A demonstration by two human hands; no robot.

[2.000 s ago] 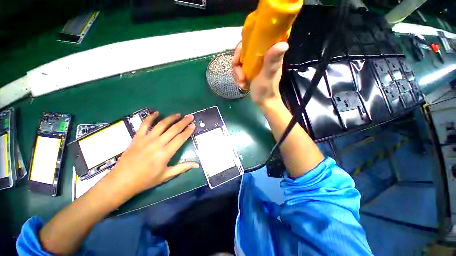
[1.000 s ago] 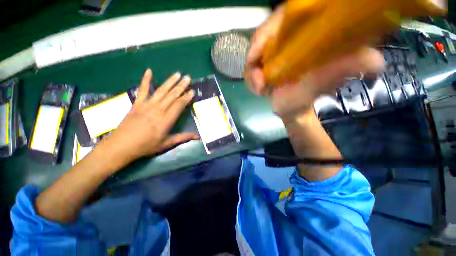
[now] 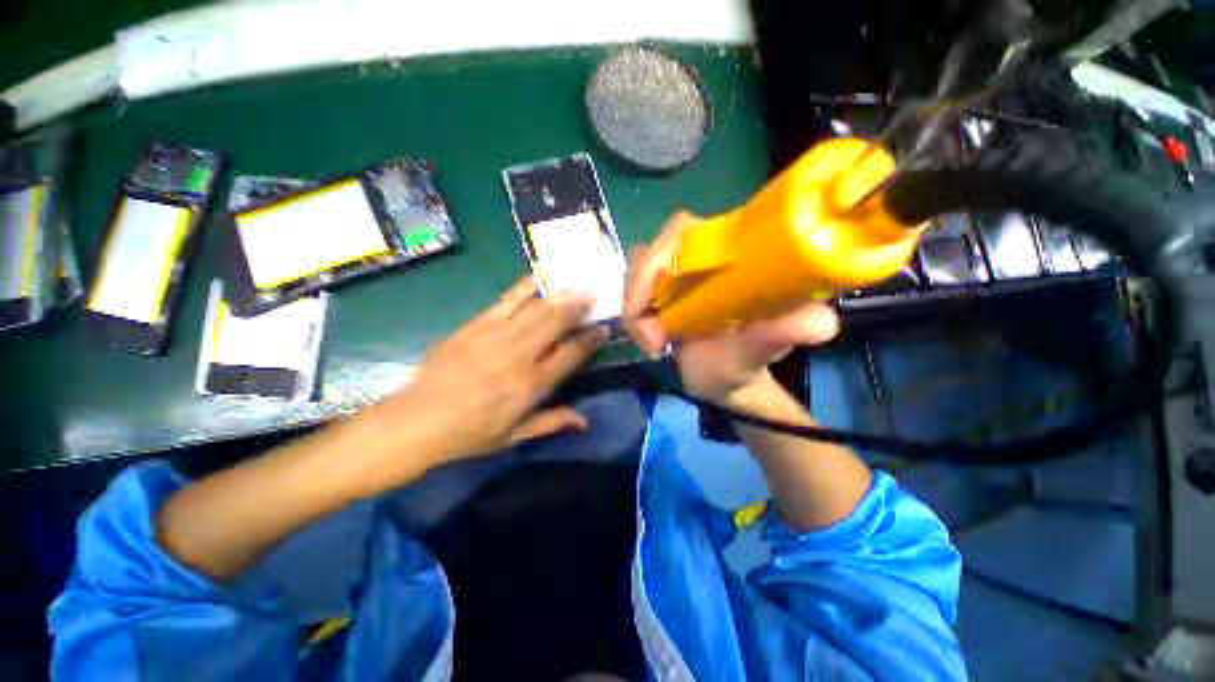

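Observation:
The phone assembly [image 3: 570, 240] lies on the green bench in front of me, its black top end with a round camera hole pointing away. My left hand [image 3: 513, 360] rests with its fingertips on the lower part of its white middle. My right hand [image 3: 726, 333] is closed around the yellow-orange electric screwdriver [image 3: 786, 247], just right of the phone's lower end. The screwdriver's tip is hidden behind my right hand, so I cannot tell whether it touches the phone.
Waiting phones [image 3: 320, 240] lie at left, some overlapping. The round screw dish [image 3: 649, 107] is beyond the phone. A black blister tray [image 3: 993, 253] is at right, partly behind the screwdriver and its black cable [image 3: 1053, 446]. A white strip [image 3: 440, 29] runs along the back.
My left hand has moved right, from beside the phone onto its lower part. The screwdriver in my right hand has come down and closer to the phone. The view has shifted, so the bench items appear higher.

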